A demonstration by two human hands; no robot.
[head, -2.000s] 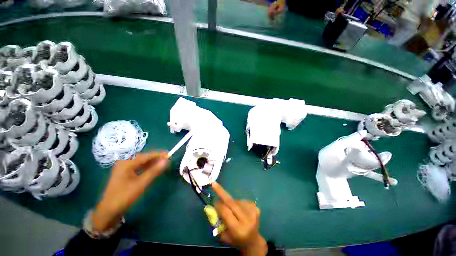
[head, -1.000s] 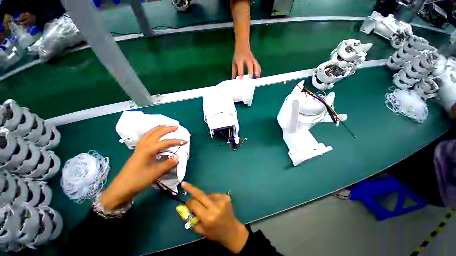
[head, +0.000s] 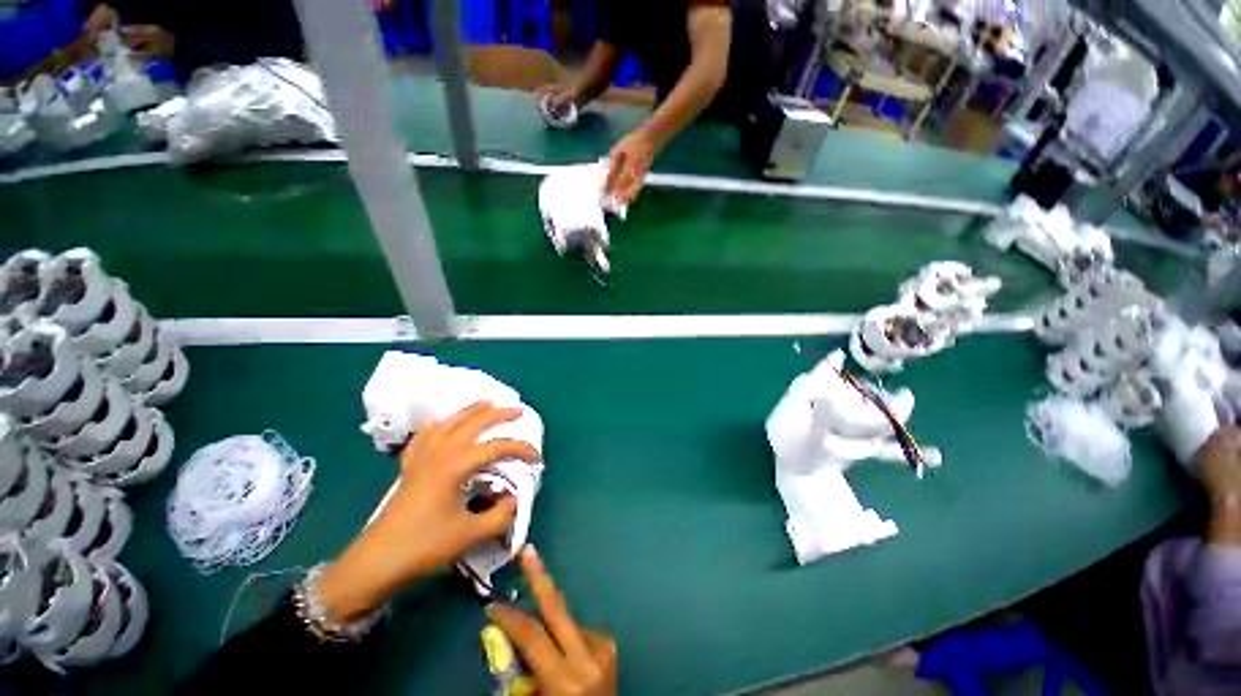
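A white camera body lies on the green bench in front of me, its round open end towards me with dark wires hanging out. My left hand is on the body, thumb and fingers gripping around its open end and hiding part of it. My right hand holds a yellow-handled tool in its curled fingers, and its extended index finger touches the body's lower edge. A thin pale strand hangs near my left wrist. The tool's tip is hidden.
Stacked white housings stand at left beside a pile of sealing rings. Another camera body stands at right, with housings behind. A person's hand across the conveyor holds a third body. A grey upright rises ahead.
The person opposite has lifted the middle camera body off my bench and over the conveyor. My left hand remains on my body's open end, and my right index finger stays at its lower edge.
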